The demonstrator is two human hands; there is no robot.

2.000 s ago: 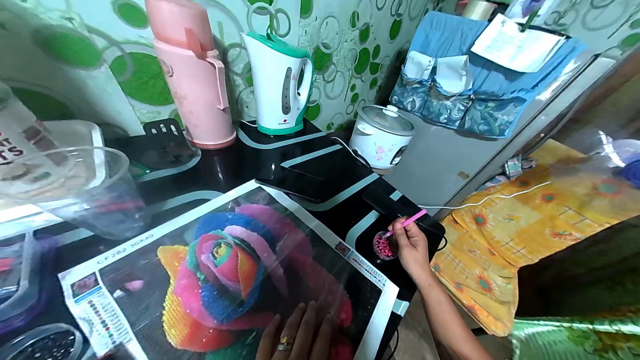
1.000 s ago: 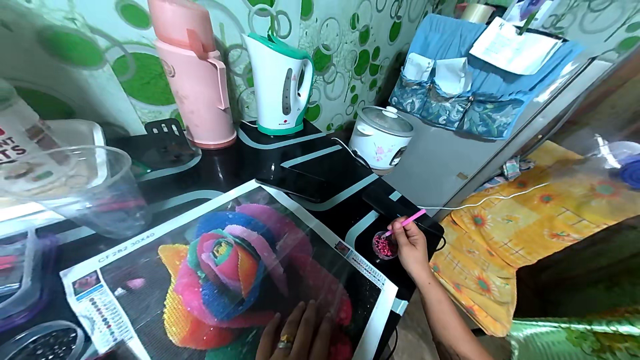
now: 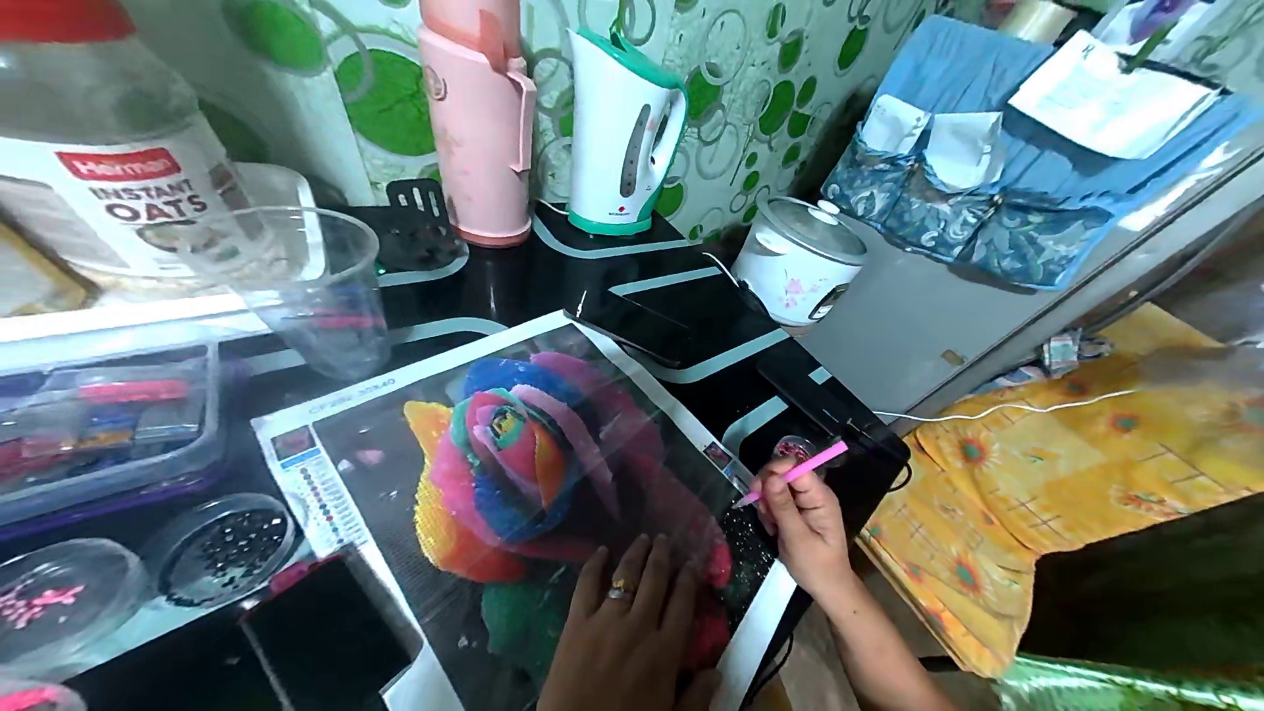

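A diamond painting canvas (image 3: 395,523) with a multicoloured rose lies on the black table. My left hand (image 3: 632,622), with a ring on one finger, rests palm down on its lower part, fingers slightly spread. In my right hand (image 3: 805,523) is a pink applicator pen (image 3: 810,464), its tip pointing down and left over the canvas's right edge. Just behind that hand, a small round dish of pink beads (image 3: 793,449) is partly hidden by the hand and pen.
Round dishes of black beads (image 3: 232,543) and pink beads (image 3: 59,597) stand at left, by a plastic box (image 3: 109,434) and a clear cup (image 3: 331,296). Behind are a pink flask (image 3: 479,148), a white kettle (image 3: 617,138) and a rice cooker (image 3: 795,262). A dark phone-like slab (image 3: 637,331) lies beyond the canvas.
My right hand has moved with the pen from the bead dish toward the canvas's right edge. My left hand stays on the canvas. The view has shifted, showing more of the left side.
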